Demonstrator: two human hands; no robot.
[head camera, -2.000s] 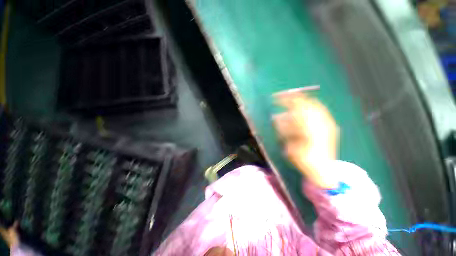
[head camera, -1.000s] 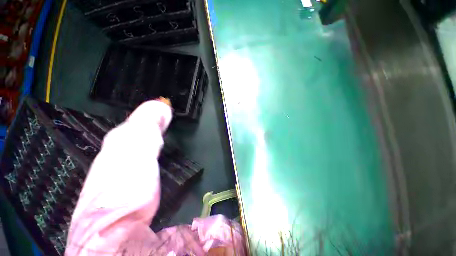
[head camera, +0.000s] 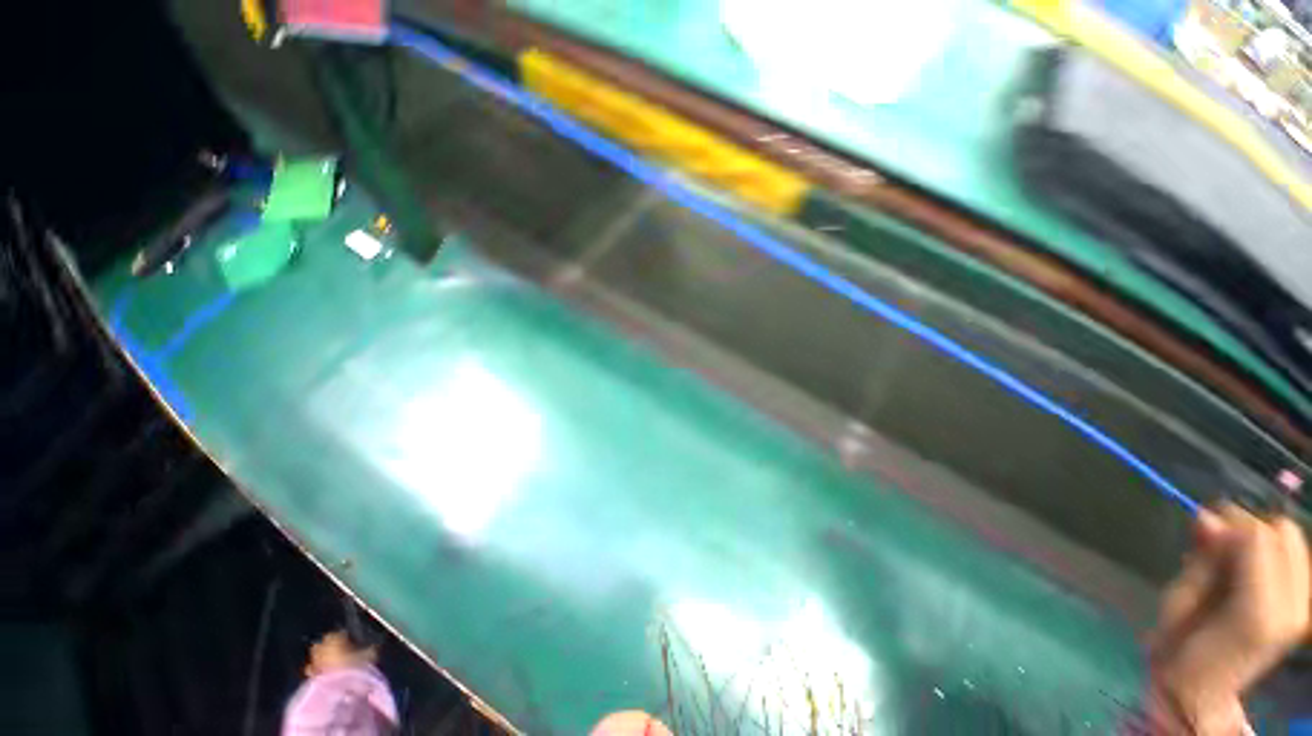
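The shiny green mat (head camera: 648, 525) lies before me. My right hand (head camera: 1235, 597) is blurred at the right edge. A long blue cord (head camera: 878, 305) runs across the back of the bench to its fingertips. Whether the fingers grip the cord or a dark shape beside them is unclear. My left hand (head camera: 341, 654) is small and blurred at the bottom left, outside the bench's front edge, below a pink sleeve end. Its fingers and any hold are unclear.
Green pieces (head camera: 299, 189), a small white piece (head camera: 364, 245) and a dark elongated item (head camera: 180, 237) lie at the mat's far left. A yellow strip (head camera: 662, 130) runs along the rear ledge. A grey-and-black object (head camera: 1151, 137) lies on the upper shelf.
The view has swung from the floor-side black trays to the bench and shelf. The sleeved arm over the trays is gone from there. My right hand now shows at the right edge.
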